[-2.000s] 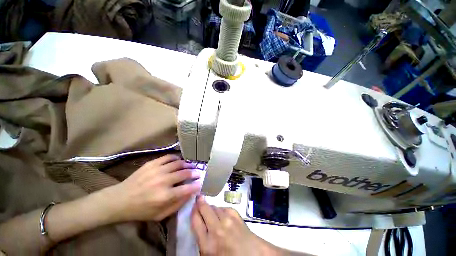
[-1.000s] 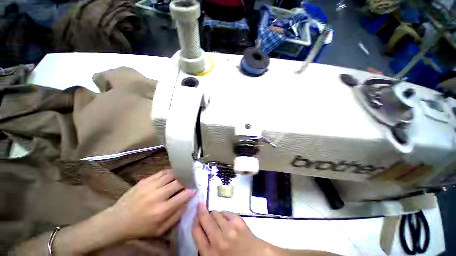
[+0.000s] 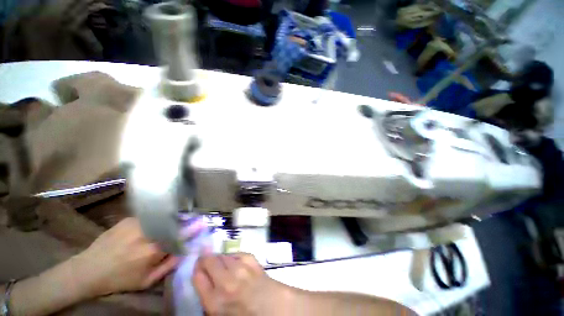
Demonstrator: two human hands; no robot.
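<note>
The brown garment (image 3: 80,148) lies heaped left of the white sewing machine (image 3: 309,148), with a thin whitish line (image 3: 80,188) along its opening. A pale strip (image 3: 187,284) runs from under the lit needle area toward me. My left hand (image 3: 127,256) lies on the brown cloth, its fingertips at the strip's left edge, partly behind the machine's left end. My right hand (image 3: 232,284) has thumb and fingers closed at the strip's right edge. The needle and presser foot are blurred and mostly hidden.
A dark phone (image 3: 290,237) lies under the arm, with a black slim tool (image 3: 354,231) right of it. Black scissors handles (image 3: 448,265) and a beige card (image 3: 420,268) are at the right table end. A bobbin (image 3: 265,89) sits on the arm. A basket (image 3: 309,46) stands behind.
The view has swung right, so the machine and cloth appear further left. Both hands stay at the strip. The machine's left end looks turned and blurred.
</note>
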